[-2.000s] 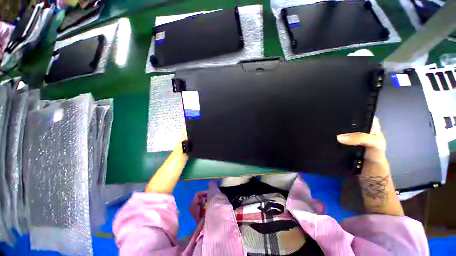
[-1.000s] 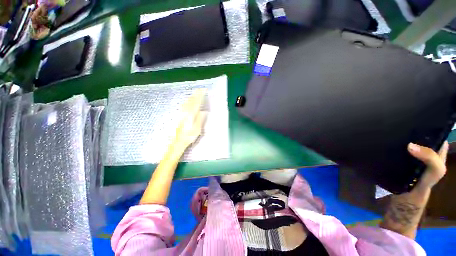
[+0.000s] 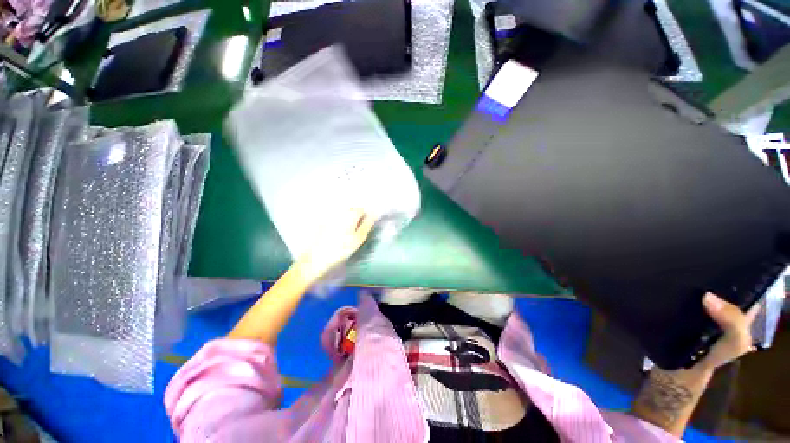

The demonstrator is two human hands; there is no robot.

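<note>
My right hand [image 3: 728,333] holds a wide flat black panel unit [image 3: 606,190] by its lower right end, tilted over the right part of the bench. A white-and-blue label [image 3: 509,89] shows near its upper left end, and a small black corner block with a gold spot sticks out at its left corner. My left hand [image 3: 342,238] grips the near edge of a translucent bubble bag [image 3: 325,156], lifted and turned over the green worktop [image 3: 450,238]. The bag and left hand are blurred, and the fingers are partly hidden by glare.
A thick stack of bubble bags [image 3: 108,251] stands at the left. More black panels lie on bubble bags along the far side, one at the far left [image 3: 139,62], one at centre [image 3: 368,39]. A brown carton [image 3: 754,394] is below the bench at right. Blue floor [image 3: 303,342] shows.
My left hand first let go of the panel and reached onto the flat bag; now it has lifted and turned the bag. My right hand has swung the panel right and tilted it.
</note>
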